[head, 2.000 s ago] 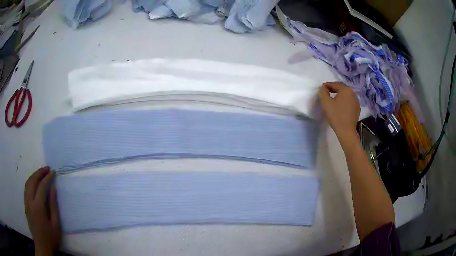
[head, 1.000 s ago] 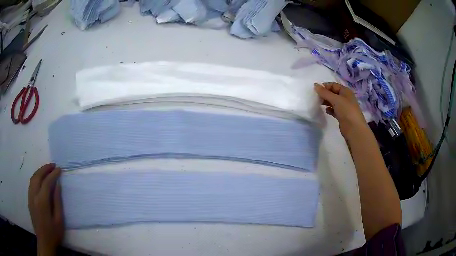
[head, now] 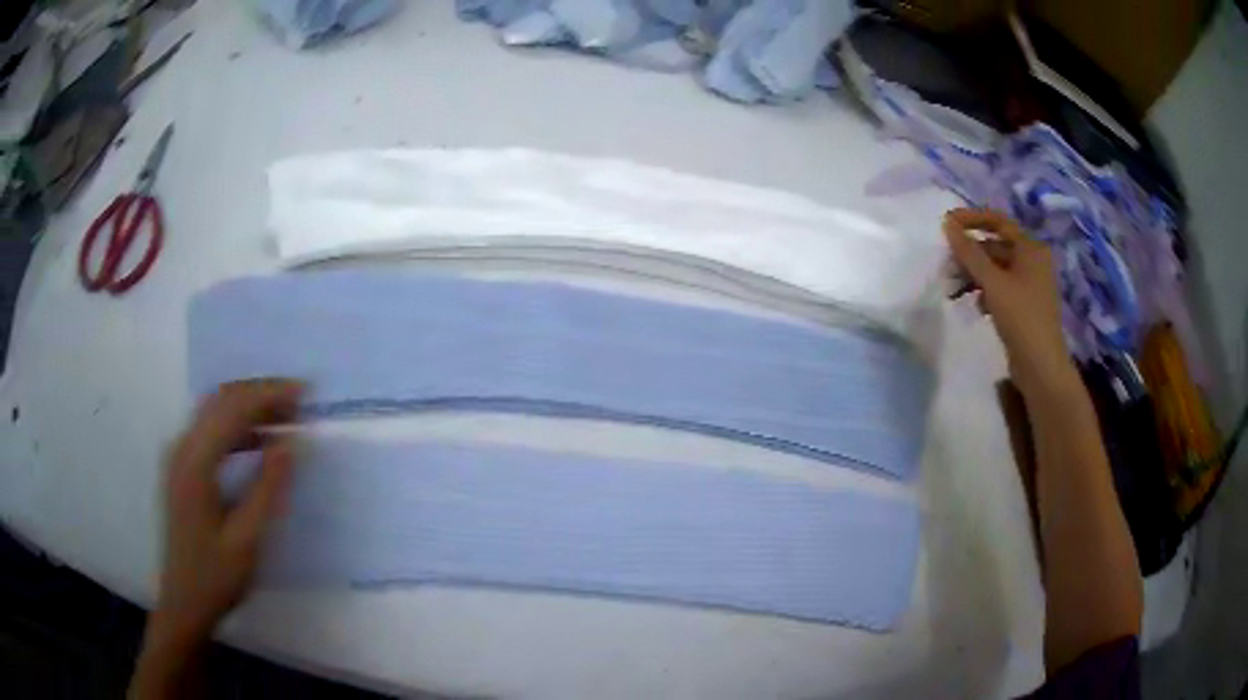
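Observation:
A white interlining stack (head: 575, 205) lies farthest, curved, with greyish lower edges. A pale blue striped fabric stack (head: 548, 342) lies in the middle, with a dark layered near edge. A pale blue striped pile (head: 616, 533) lies nearest. My left hand (head: 226, 506) is blurred over the left end of the nearest pile, fingers bent at the gap below the middle stack; its grip is unclear. My right hand (head: 1013, 287) is at the right end of the white stack, fingertips close together; whether they hold a layer is unclear.
Red-handled scissors (head: 123, 239) lie at the left. Light blue cut pieces (head: 773, 48) lie along the far edge. Tangled lilac and blue strips (head: 1081, 219), a yellow-orange cord bundle (head: 1180, 410) and a dark object (head: 1143, 479) are at the right. Grey cloth items (head: 69, 123) lie far left.
The view has shifted, so the stacks appear farther right. My left hand has moved right over the nearest pile's left end. My right hand now sits slightly beyond the white stack's right end.

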